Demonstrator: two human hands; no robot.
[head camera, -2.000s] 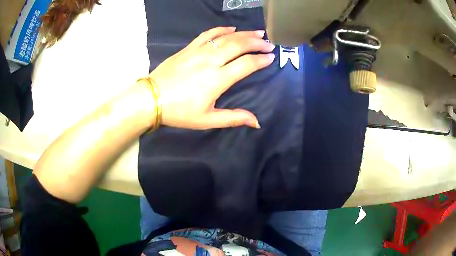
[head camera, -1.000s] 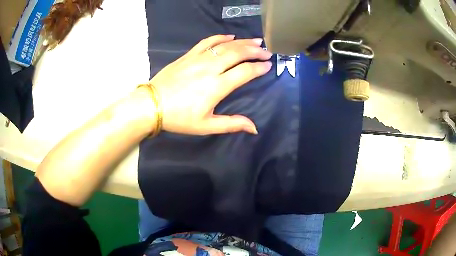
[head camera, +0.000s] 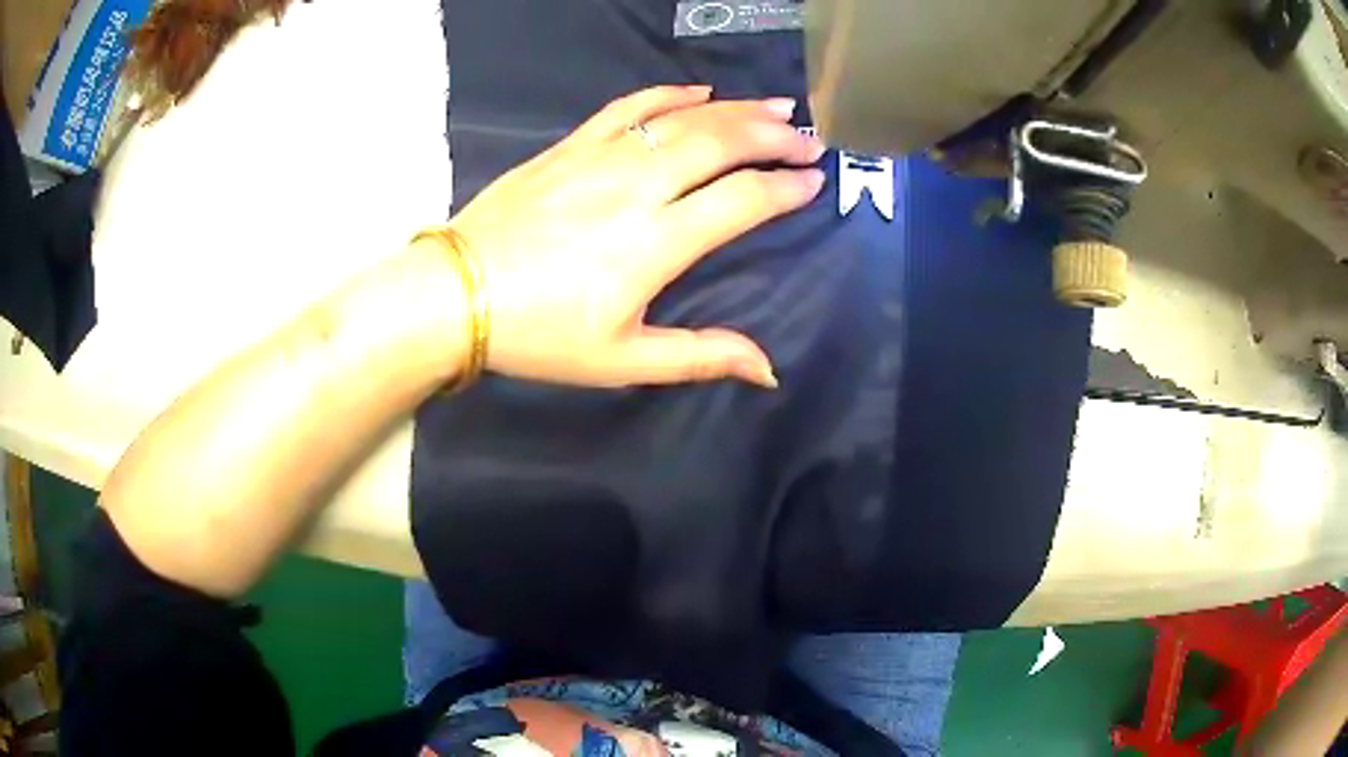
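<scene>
The dark navy jacket front panel (head camera: 621, 503) lies on the machine table, its shinier lining left of a matte strip. My left hand (head camera: 651, 244) lies flat on the lining, palm down, thumb spread, holding nothing. Its fingertips are just left of the shiny two-toed presser foot (head camera: 866, 185), which is over the cloth under the machine head. A pale grey label (head camera: 736, 17) shows at the top edge. Beside the fingertips, a small bit of white lettering is mostly hidden. My right hand is not in view; only some bare skin shows at the lower right edge.
The cream machine head (head camera: 946, 74) and a brass-coloured knob (head camera: 1090, 275) overhang the right side. Dark cloth (head camera: 52, 252) hangs at the left edge. A blue and white box (head camera: 82, 89) is top left, beside brown fluffy material. A red stool (head camera: 1242, 666) stands lower right.
The view has shifted slightly. My left hand keeps its flat pose on the cloth, beside the presser foot. The panel shows no clear movement under the foot.
</scene>
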